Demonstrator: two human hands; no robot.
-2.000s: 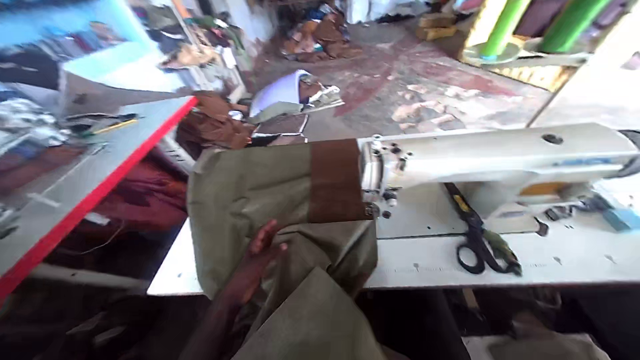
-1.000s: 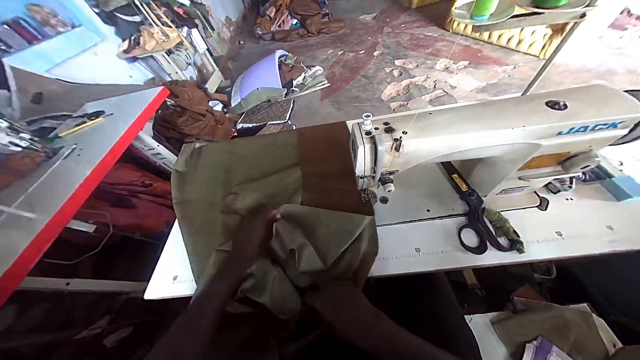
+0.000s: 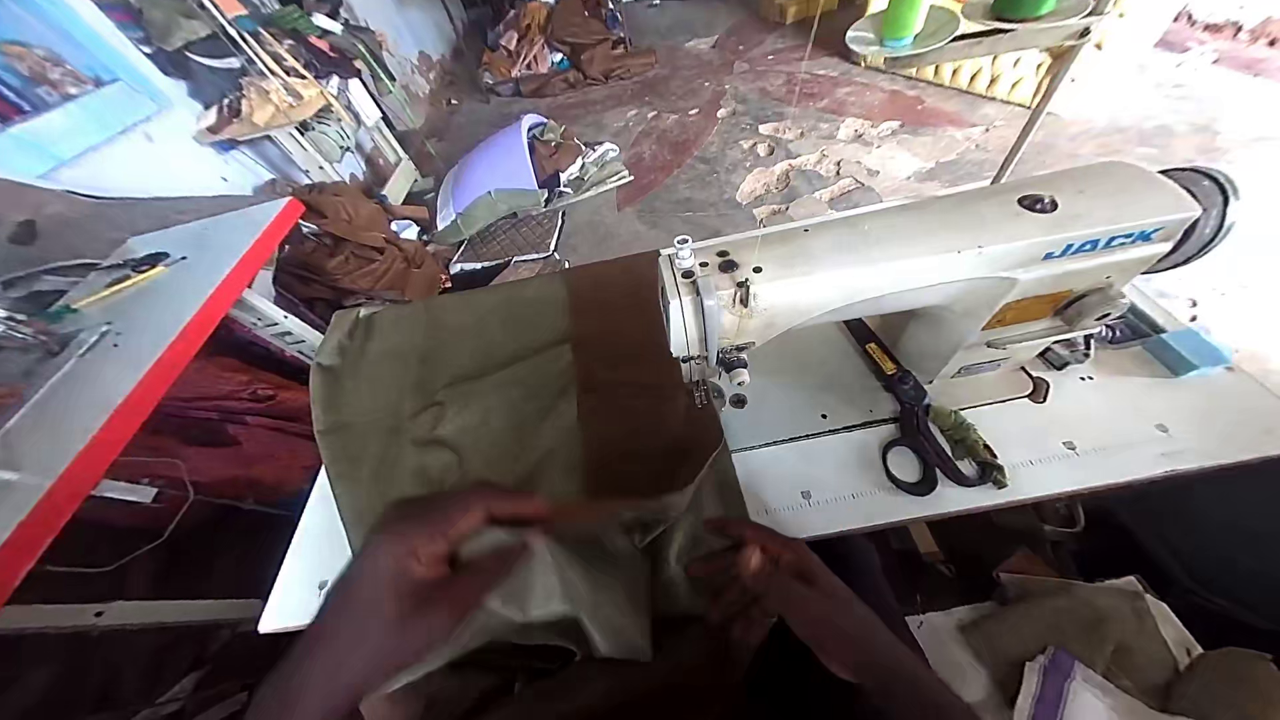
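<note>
Olive-green fabric (image 3: 460, 380) with a wide brown band (image 3: 625, 390) lies over the left end of a white Jack sewing machine (image 3: 930, 250), its right edge at the needle and presser foot (image 3: 703, 392). My left hand (image 3: 450, 560) grips a raised fold of the cloth at the near side. My right hand (image 3: 745, 570) pinches the same cloth farther right, below the presser foot; its fingers are blurred. Black-handled scissors (image 3: 915, 430) lie under the machine arm, beside a twisted green cloth scrap (image 3: 968, 445).
A grey table with a red edge (image 3: 180, 370) stands at the left. Brown cloth (image 3: 350, 250) is heaped behind it. A blue block (image 3: 1187, 352) sits at the machine bed's right. Cloth pieces (image 3: 1080, 640) lie low at the right. A thread stand (image 3: 1035, 120) rises behind the machine.
My right hand, not visible two seconds ago, is now up at the cloth near the machine. The near part of the cloth has been lifted and spread between both hands.
</note>
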